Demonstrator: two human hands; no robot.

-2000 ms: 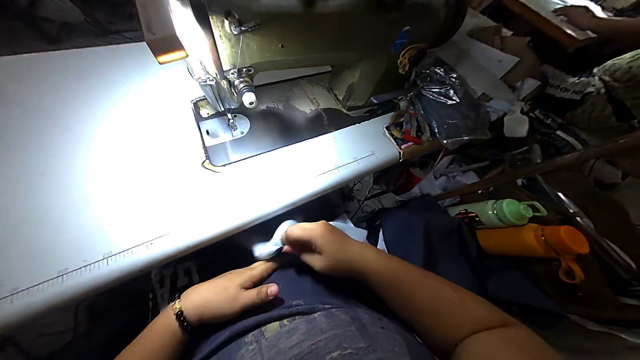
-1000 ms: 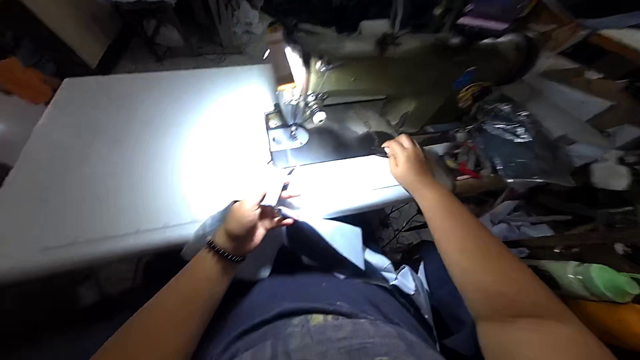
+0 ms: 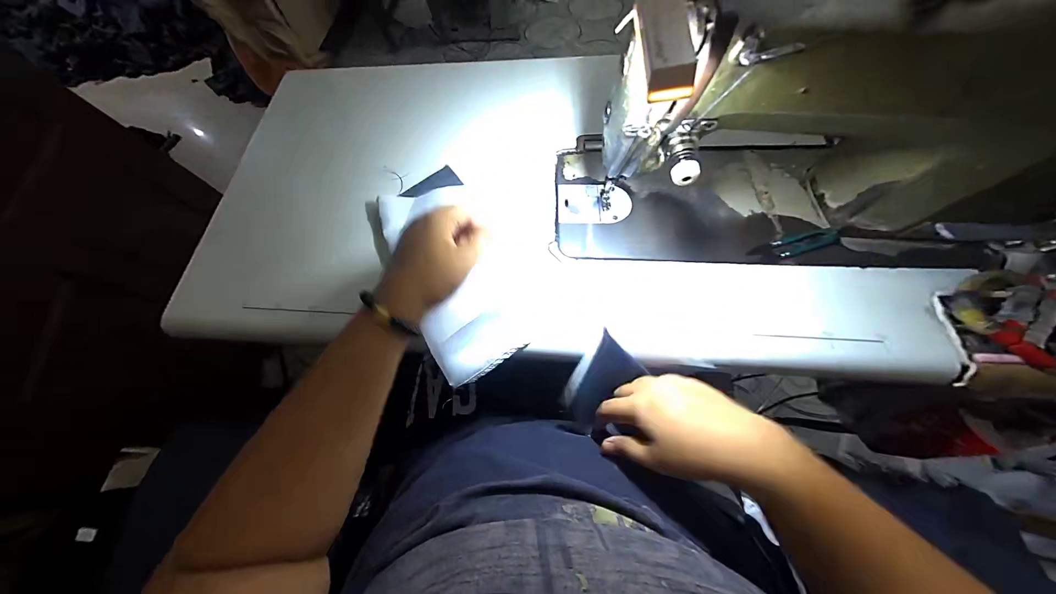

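My left hand (image 3: 437,256), with a bracelet at the wrist, lies on a white and light-blue fabric piece (image 3: 474,346) on the white sewing table (image 3: 289,214), left of the needle; its fingers are curled and blurred, so a grip cannot be made out. A dark fabric corner (image 3: 433,180) shows beyond that piece. Near the front edge, over my lap, my right hand (image 3: 652,421) pinches a small dark-blue fabric piece (image 3: 606,375). The industrial sewing machine (image 3: 866,91) stands at the right, its presser foot (image 3: 609,198) above the needle plate, with no fabric under it.
Teal-handled thread snips (image 3: 804,242) lie on the machine bed. A recess with scraps (image 3: 1011,322) is at the table's right end. A lit lamp (image 3: 667,58) hangs beside the machine head. Dark cloth covers my lap.
My left hand has moved onto the tabletop with the pale fabric. My right hand has left the machine bed's edge and is now over my lap with dark fabric. The view has swung left.
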